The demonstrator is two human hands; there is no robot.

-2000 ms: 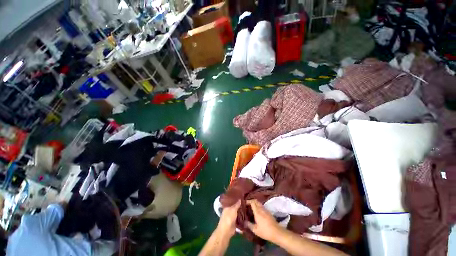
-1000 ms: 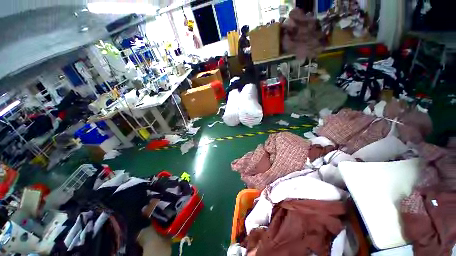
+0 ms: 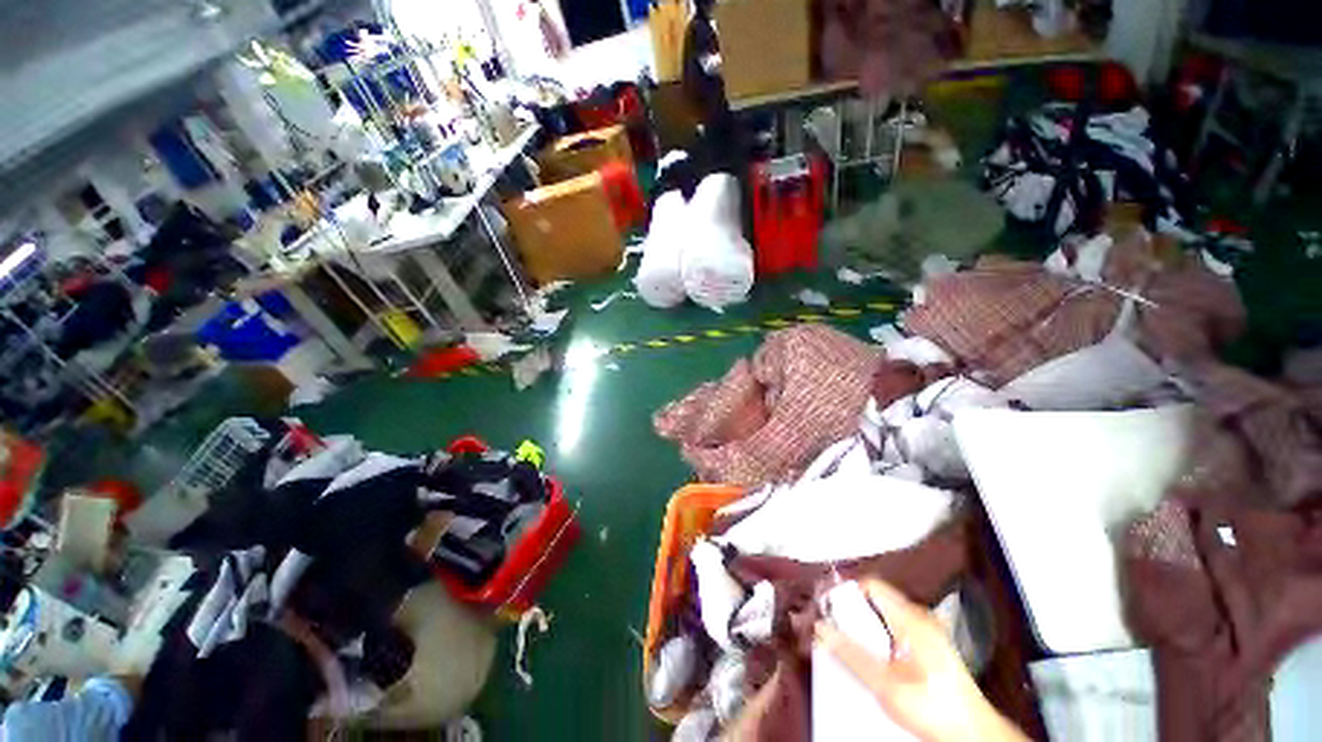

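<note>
My right hand [image 3: 921, 670] reaches in from the bottom right over the orange crate [image 3: 670, 587]. Its thumb and fingers are closed on a white piece [image 3: 855, 703] that hangs down to the bottom edge. A blurred tan patch lies left of this piece at the bottom edge; I cannot tell whether it is my left hand or cloth. Brown lining pieces [image 3: 928, 565] and white pieces [image 3: 848, 518] are heaped in the crate.
Speckled tweed bundles [image 3: 819, 392] lie behind the crate. A white board-like surface [image 3: 1066, 522] stands at its right, with brown cloth [image 3: 1232, 623] beyond. A red crate [image 3: 544, 558] with black and white pieces stands left. A person's light-blue sleeve [image 3: 73, 713] shows bottom left.
Both hands were on brown cloth, then out of view. Now my right hand is back, holding a white piece. The view tilted up, then slightly down again.
</note>
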